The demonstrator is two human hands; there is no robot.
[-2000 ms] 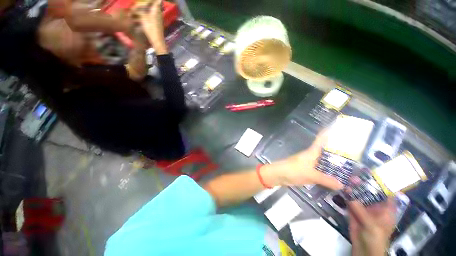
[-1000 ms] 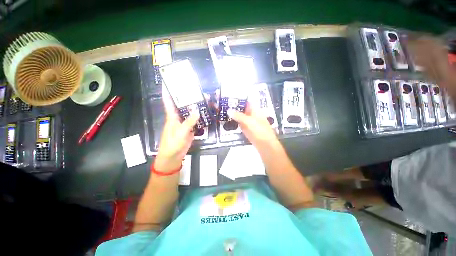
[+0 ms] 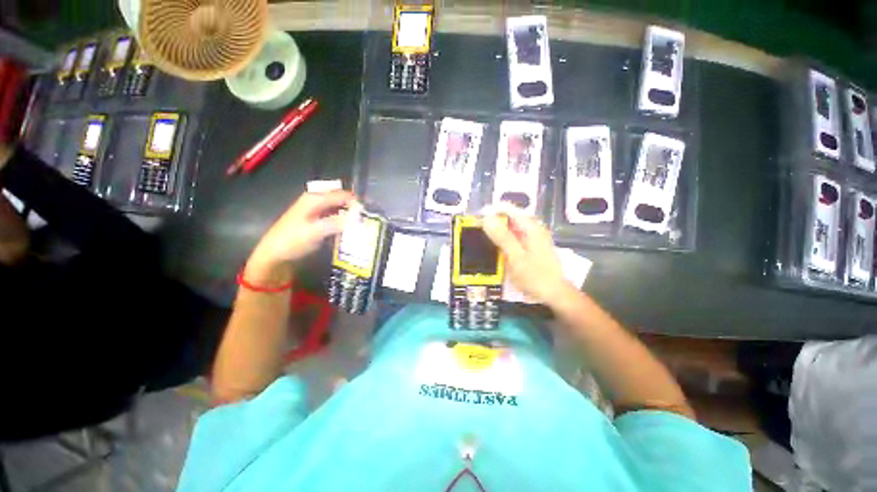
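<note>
My left hand [image 3: 306, 233] holds a keypad phone [image 3: 357, 261] by its top end; its screen is lit white and its keys point toward me. My right hand [image 3: 528, 252] holds a second keypad phone [image 3: 477, 273] with a yellow-edged front and a dark screen, fingers at its top. Both phones are over the near edge of the blister tray [image 3: 394, 154]. In the tray, one phone [image 3: 411, 48] lies face up with a lit screen, and several phones [image 3: 588, 175] lie face down. White slips [image 3: 403, 261] lie under and beside the held phones.
A small fan [image 3: 202, 31] and its pale ring [image 3: 266, 71] stand at the upper left, with red pens [image 3: 273, 137] below. Another tray with phones [image 3: 159, 152] is at left, and one [image 3: 823, 227] at right. A dark-sleeved person [image 3: 82, 279] is at left, a grey sleeve [image 3: 835, 394] at lower right.
Both phones have moved down toward me, and the right one's screen has gone from bright white to dark. The view has shifted, so the tray and fan appear higher.
</note>
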